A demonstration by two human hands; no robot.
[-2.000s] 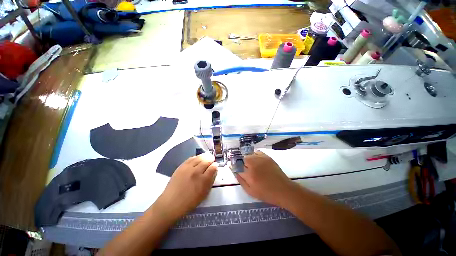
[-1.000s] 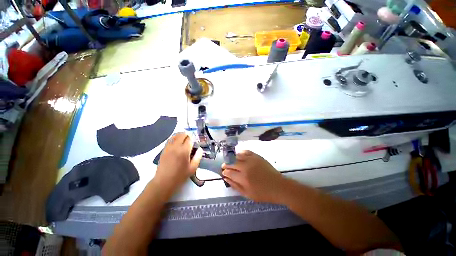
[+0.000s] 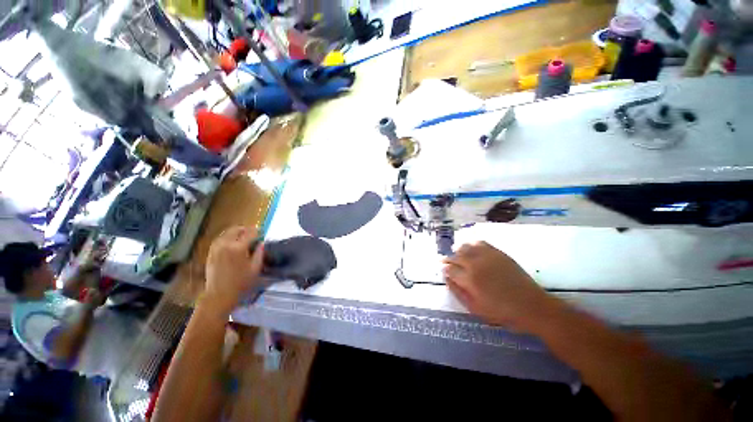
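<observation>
My left hand [image 3: 232, 270] is at the left end of the white table, its fingers closed on the left edge of dark grey curved fabric [image 3: 304, 260] at the stack; blur hides how many pieces it holds. A single dark grey crescent piece [image 3: 340, 216] lies flat behind the stack. My right hand [image 3: 493, 283] rests on the machine bed just right of the presser foot area [image 3: 444, 235], fingertips bunched; whether they pinch anything is hidden. No fabric shows under the needle end of the white sewing machine [image 3: 528, 169].
A ruler tape [image 3: 388, 320] runs along the front edge. Thread cones [image 3: 554, 79] and a yellow tray [image 3: 561, 64] stand behind the machine. Blue cloth [image 3: 285, 89] lies at the back left. Another person [image 3: 51, 317] is at far left beside other work surfaces.
My left hand has moved left from the needle area to the stack. The piece near the needle is gone from there. My right hand stays by the presser foot. The view has turned left.
</observation>
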